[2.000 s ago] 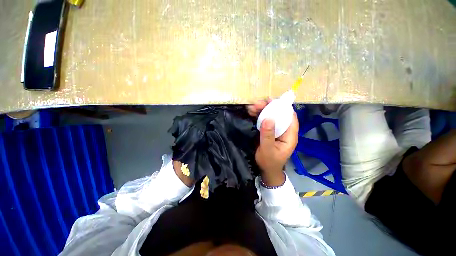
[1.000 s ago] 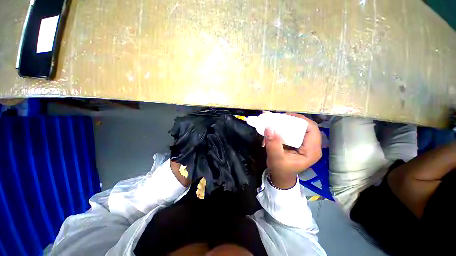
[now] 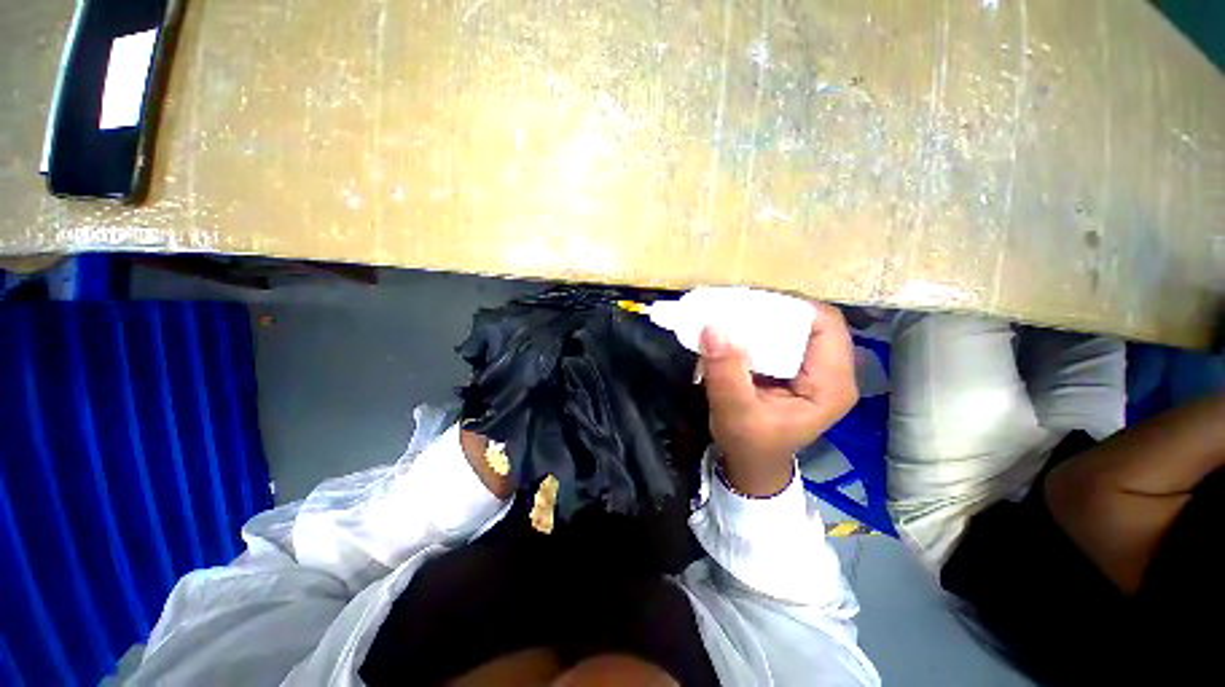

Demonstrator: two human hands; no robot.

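Note:
The black workpiece (image 3: 578, 403), a bundle of glossy overlapping strips, is held over my lap below the table edge. Two tan end pieces (image 3: 544, 503) stick out at its lower left. My right hand (image 3: 779, 409) is closed on the white glue bottle (image 3: 755, 329), which lies tilted to the left. Its yellow nozzle (image 3: 633, 307) points at the top of the workpiece; the tip's contact cannot be made out. My left hand (image 3: 484, 460) is mostly hidden under the black strips; only part near the wrist shows, so its grip is not visible.
The tan worktable (image 3: 537, 134) spans the top, with a smartphone (image 3: 108, 101) at its left. A blue ribbed seat or bin (image 3: 128, 470) is at left. At right are a blue stool (image 3: 840, 463) and a seated person's pale trousers (image 3: 947, 416) and bare arm (image 3: 1142, 483).
The glue bottle has swung from pointing up over the table to pointing left at the workpiece's top, and has lately shifted slightly left. The workpiece has stayed nearly still.

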